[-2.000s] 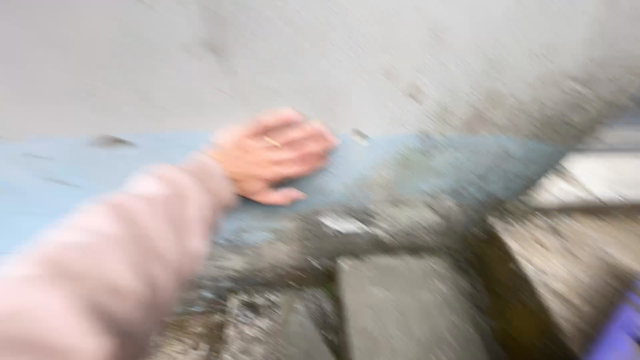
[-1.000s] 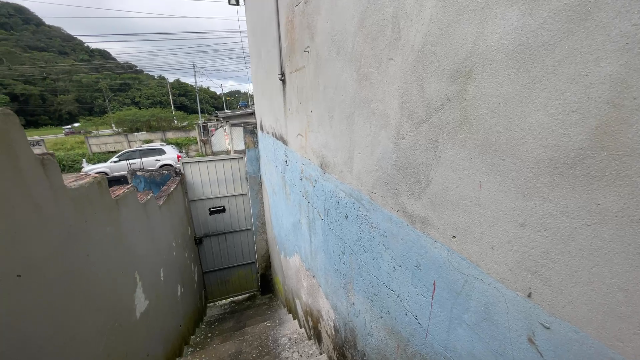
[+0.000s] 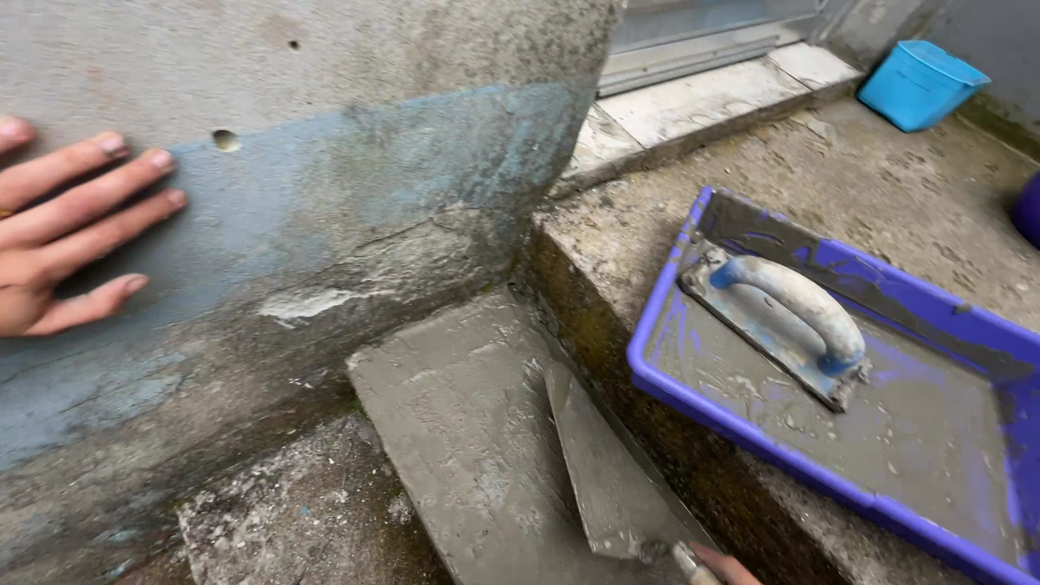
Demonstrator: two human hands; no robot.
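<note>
My left hand (image 3: 73, 231) presses flat on the blue and grey painted wall (image 3: 268, 203), fingers spread. At the bottom edge, my right hand (image 3: 723, 565), mostly out of frame, grips the handle of a pointed masonry trowel (image 3: 605, 479). The trowel's blade lies on wet grey cement (image 3: 463, 414) that coats a step beside the wall. To the right, a purple plastic tray (image 3: 756, 443) smeared with cement stands on a higher concrete ledge. Inside it rests a plastering float (image 3: 772, 325) with a worn blue and white handle.
A light blue plastic container (image 3: 922, 85) stands at the upper right by a dark wall. White tiles (image 3: 691, 106) form a sill under a metal-framed door. Part of a purple object (image 3: 1028, 210) shows at the right edge. A rough concrete step (image 3: 325, 504) lies at lower left.
The view has swung from the gate and passage down to the cemented step. Both hands, out of view one second ago, now show, with the trowel in my right.
</note>
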